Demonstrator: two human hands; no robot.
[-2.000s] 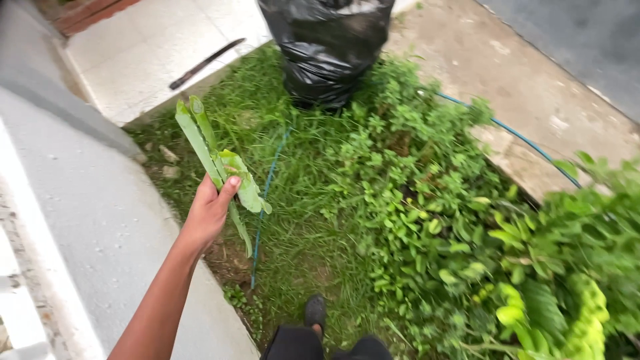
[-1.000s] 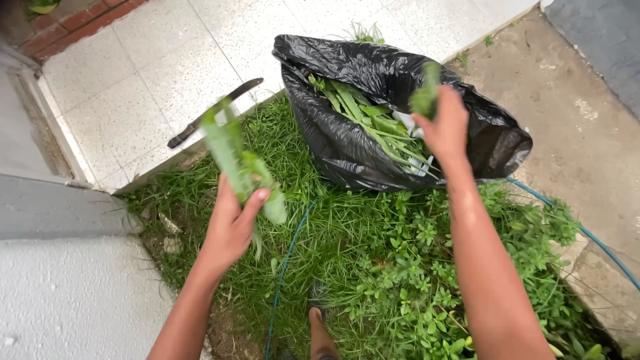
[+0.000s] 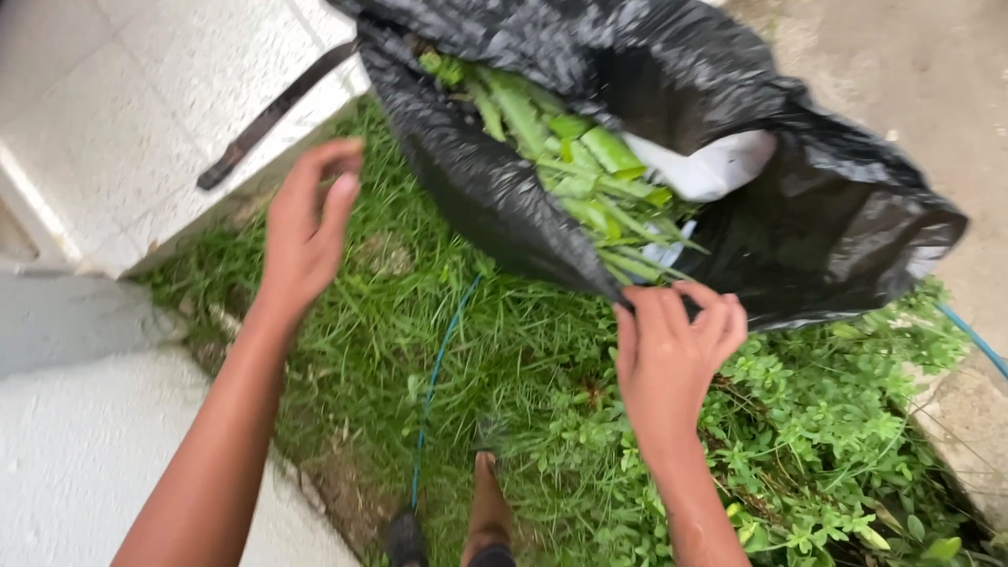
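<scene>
A black plastic garbage bag (image 3: 488, 189) gapes at the top of the view, with cut green leaves (image 3: 583, 157) and a white piece of material (image 3: 709, 167) inside. My right hand (image 3: 677, 331) grips the bag's near rim between thumb and fingers. To the left of the bag, my left hand (image 3: 311, 216) hangs over the grass, its thumb and fingers apart and nothing in it. Beyond that hand a long dark blade with a handle, apparently a machete (image 3: 276, 114), lies on the white tiled ledge.
Grass (image 3: 378, 339) lies below, crossed by a thin blue hose or cord (image 3: 435, 378). Leafy plants (image 3: 795, 425) grow at the right beside a concrete path (image 3: 866, 63). A white wall (image 3: 87, 457) stands at the lower left. My feet are at the bottom.
The green leaves that both hands held are out of them. My right hand has come down onto the bag's near rim. The bag appears larger and closer in view.
</scene>
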